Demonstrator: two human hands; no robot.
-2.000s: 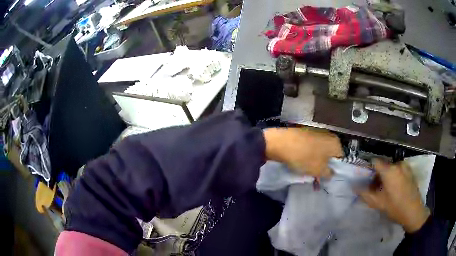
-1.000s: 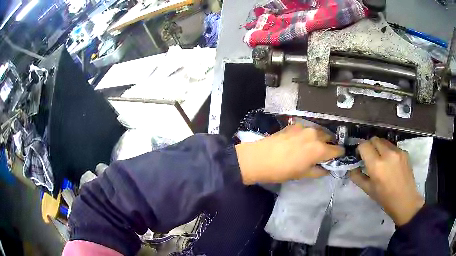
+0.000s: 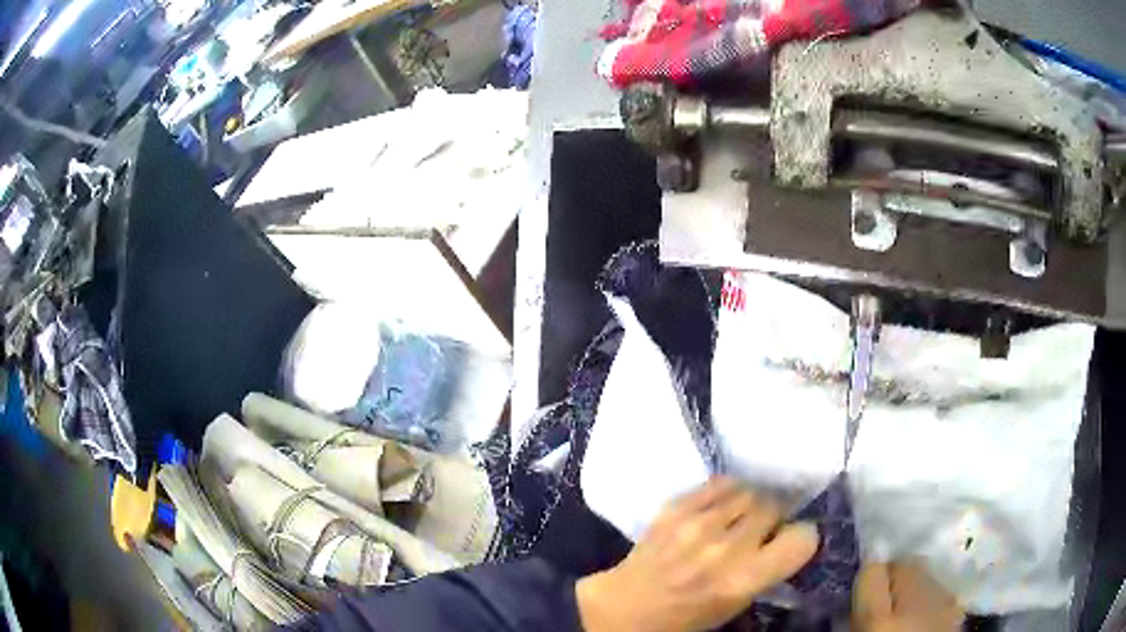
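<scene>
A dark navy patterned garment piece (image 3: 825,543) lies at the tip of the silver turning blade (image 3: 859,377), over the white pad cloth (image 3: 938,457). My left hand (image 3: 698,556) grips its left side with the fingertips. My right hand (image 3: 908,601) is at its lower right, cut off by the bottom edge; its fingers are mostly hidden, so its grip cannot be told. A patterned cut-piece bundle (image 3: 630,333) with a white inner side lies left of the pad.
The machine head (image 3: 803,130) and metal plate (image 3: 938,253) stand above the pad, with a second short post (image 3: 995,336) right of the blade. A red plaid rag (image 3: 753,31) lies on top. Tied beige bundles (image 3: 296,506) and a clear plastic bag (image 3: 414,377) are at left.
Both hands have moved down toward the wearer, away from the blade's base. The blade and pad are now uncovered, and a dark piece shows at the blade's tip. The view has shifted slightly.
</scene>
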